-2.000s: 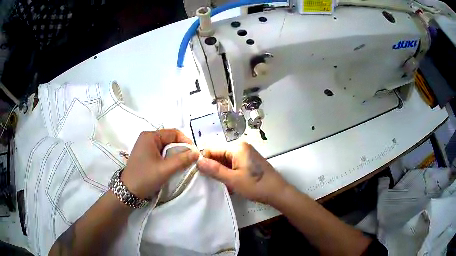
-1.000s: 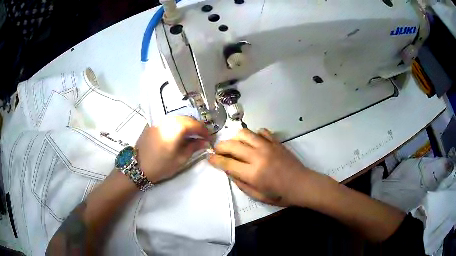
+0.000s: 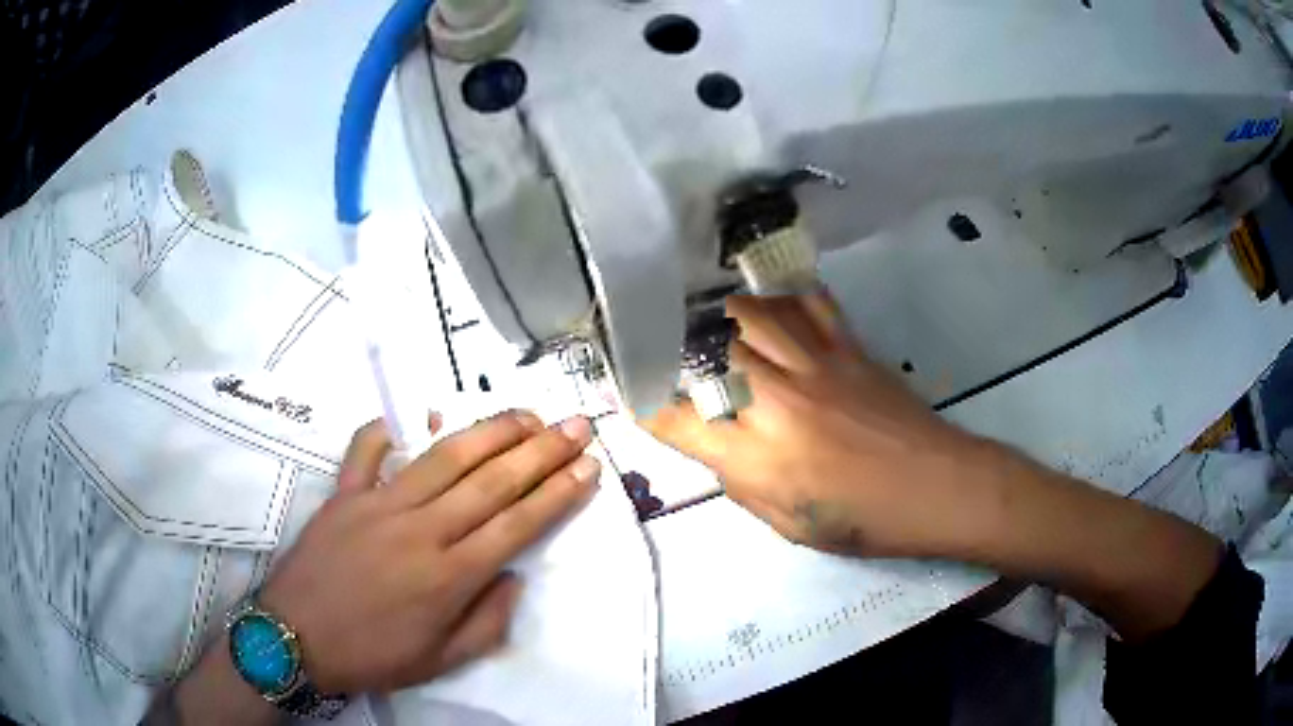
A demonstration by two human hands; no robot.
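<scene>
The white jeans (image 3: 567, 624) lie on the table, with dark seam lines and pocket shapes at the left. My left hand (image 3: 426, 546) lies flat on the cloth, its fingertips just in front of the presser foot (image 3: 579, 363). The fly piece and zip cannot be made out. My right hand (image 3: 851, 447) is at the right of the sewing head, by the thread tension dial (image 3: 713, 383) and below the pale knurled knob (image 3: 777, 258). Some of its fingertips are hidden or blurred, so its grip cannot be told.
The off-white sewing machine (image 3: 908, 170) spans the upper right. A blue hose (image 3: 363, 121) curves beside its head. A printed scale (image 3: 745, 635) runs along the table's front edge. Crumpled white pieces (image 3: 1234, 489) and orange-yellow handles (image 3: 1252, 263) are at the right.
Both hands have parted from the fold they held together. My left hand has flattened on the cloth; my right has moved up beside the tension dial. The view is closer to the machine head.
</scene>
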